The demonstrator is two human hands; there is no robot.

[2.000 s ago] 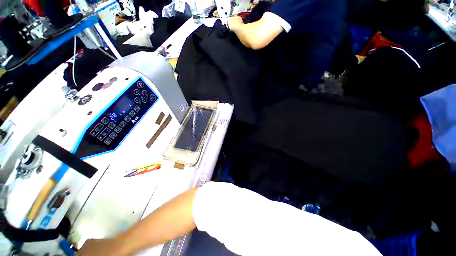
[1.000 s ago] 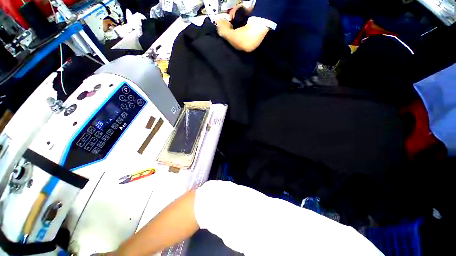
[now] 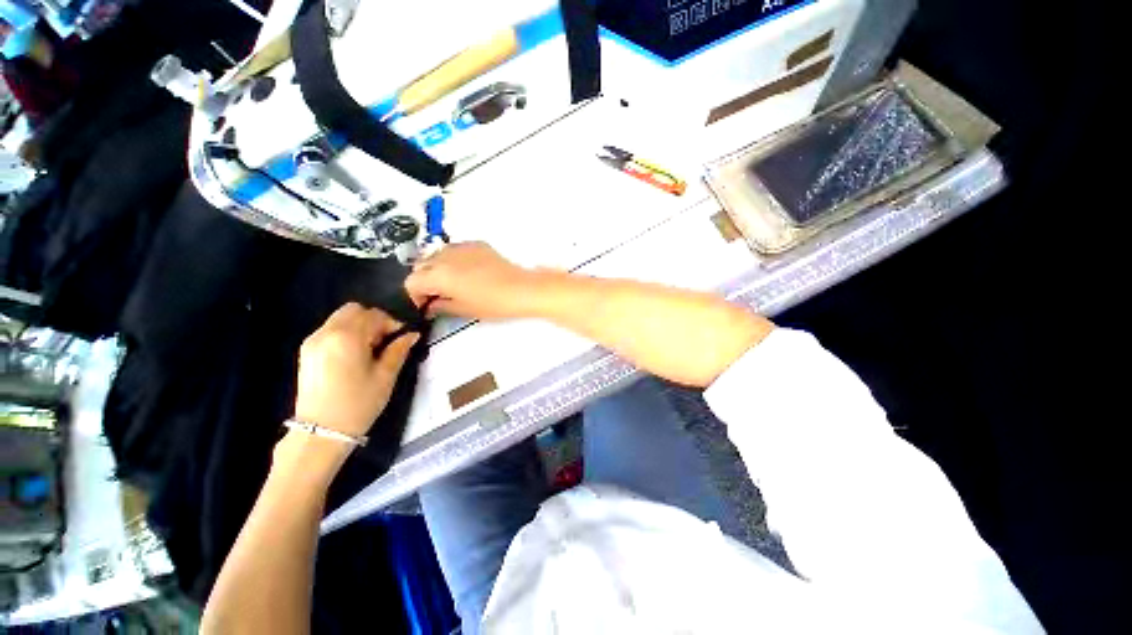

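Observation:
A black garment [image 3: 224,360] hangs over the left end of the table and reaches up to the needle area of the white sewing machine [image 3: 372,230]. My left hand [image 3: 354,372], with a thin bracelet at the wrist, pinches the garment's edge just in front of the presser foot area. My right hand [image 3: 466,283] holds the same edge close beside the needle area, its fingers curled on the cloth. The fingertips and the exact seam are partly hidden. Thread snips [image 3: 643,170] with orange-yellow handles lie on the table right of the needle.
A phone-like dark screen in a clear cover [image 3: 844,161] lies at the right table edge. Black straps [image 3: 581,50] loop over the machine head. A ruler-marked front edge [image 3: 559,385] runs above my lap. Part of something blue [image 3: 416,571] shows below the table.
The view has swung left and down to the needle area. My left hand and the garment under both hands are now visible. The other person is out of view.

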